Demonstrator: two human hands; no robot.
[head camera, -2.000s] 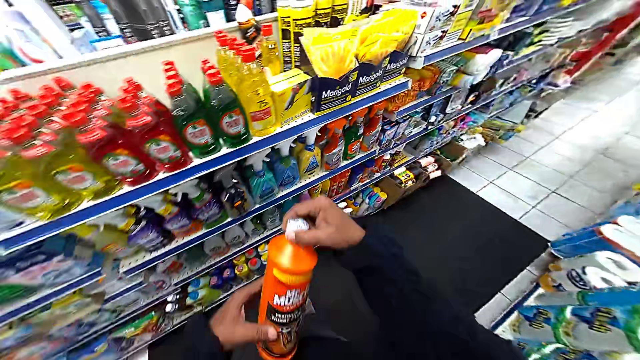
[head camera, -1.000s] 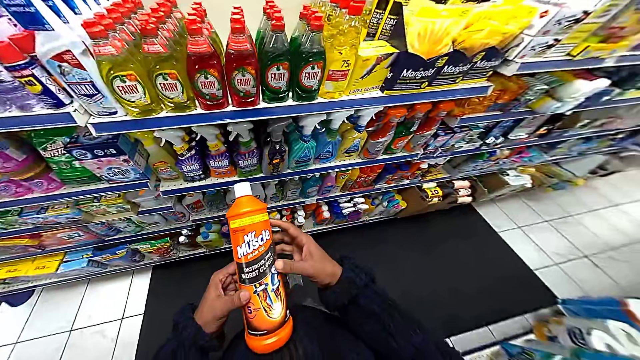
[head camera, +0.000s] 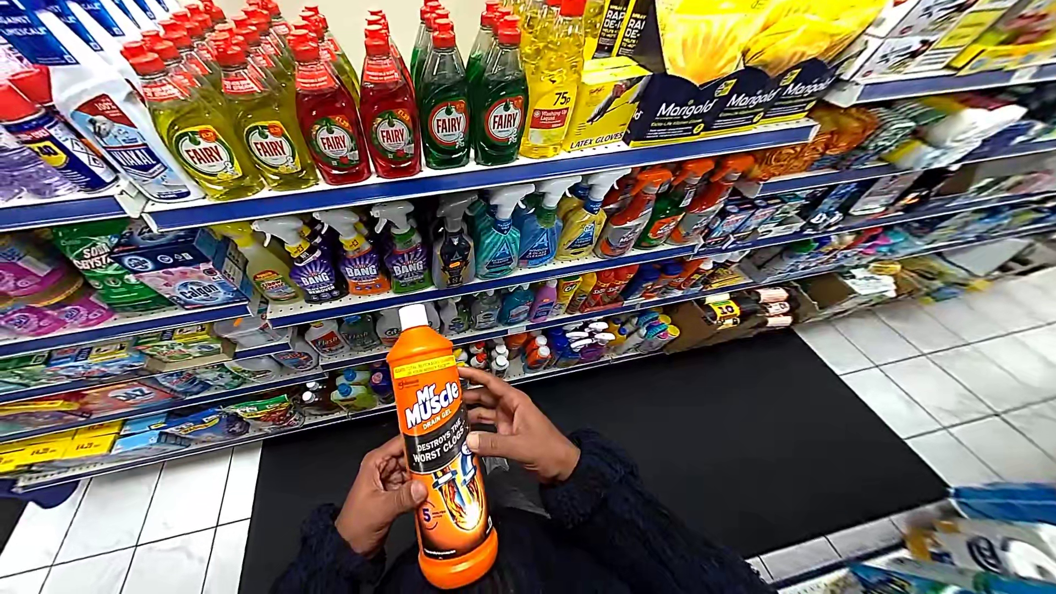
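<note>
An orange Mr Muscle drain gel bottle (head camera: 445, 462) with a white cap stands nearly upright between my two hands, its front label facing me. My left hand (head camera: 384, 495) grips its left side at mid-height, thumb on the front. Around the right side, a little higher, my right hand (head camera: 516, 425) holds it with the thumb at the label's edge. The fingers behind the bottle are partly hidden. Both arms wear dark knitted sleeves.
Ahead, a blue-edged shelf (head camera: 478, 175) bears Fairy bottles (head camera: 450, 107), with trigger spray bottles (head camera: 363, 256) below. A black mat (head camera: 709, 437) lies on white floor tiles (head camera: 932, 396). Packaged goods (head camera: 982, 544) stand at the lower right.
My right hand has moved from the white cap down to the bottle's right side. The bottle now stands more upright with its label towards me. The view has turned.
</note>
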